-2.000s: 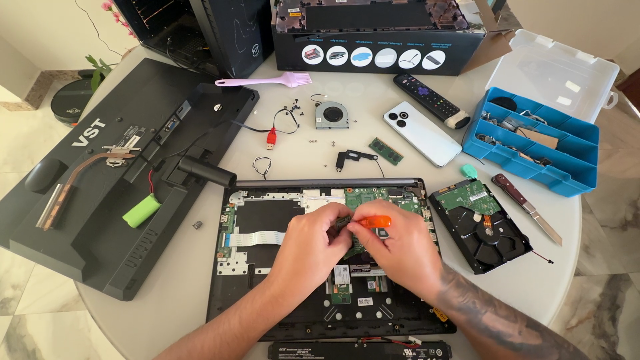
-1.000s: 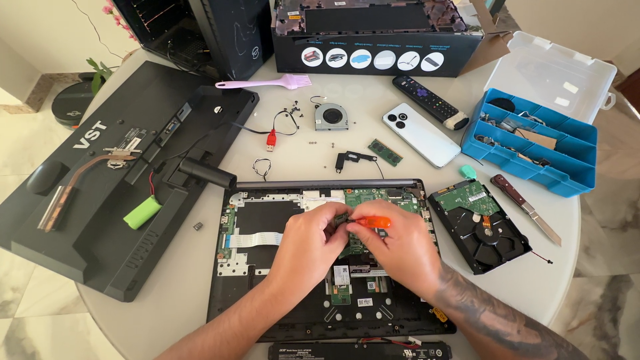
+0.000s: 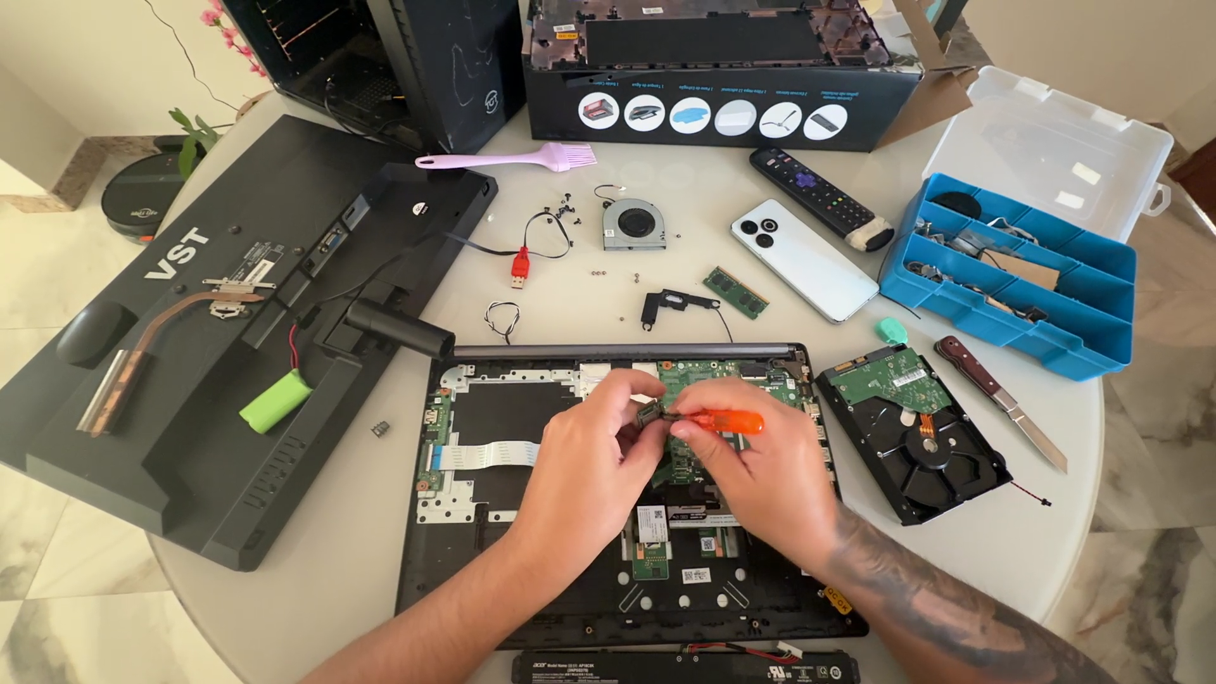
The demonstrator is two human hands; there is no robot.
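Note:
Over the opened laptop base (image 3: 494, 570), my left hand (image 3: 594, 456) pinches a small dark part (image 3: 650, 412) that is partly hidden by the fingers; its exact kind cannot be told. My right hand (image 3: 760, 456) grips a screwdriver with an orange handle (image 3: 730, 421), its shaft end at the small part. Beneath both hands lies the green motherboard (image 3: 698, 375), partly covered by them. A white ribbon cable (image 3: 489, 456) runs left of my left hand. Below the base's front edge sits a laptop battery (image 3: 684, 668) with coloured wires.
Left: monitor back (image 3: 218, 380) bearing a copper heat pipe (image 3: 142, 342) and green battery pack (image 3: 275, 401). Behind: cooling fan (image 3: 635, 224), RAM module (image 3: 736, 292), speaker (image 3: 676, 304), loose screws (image 3: 598, 274), phone (image 3: 807, 261). Right: hard drive (image 3: 912, 437), open knife (image 3: 1002, 399), blue organizer (image 3: 1007, 328).

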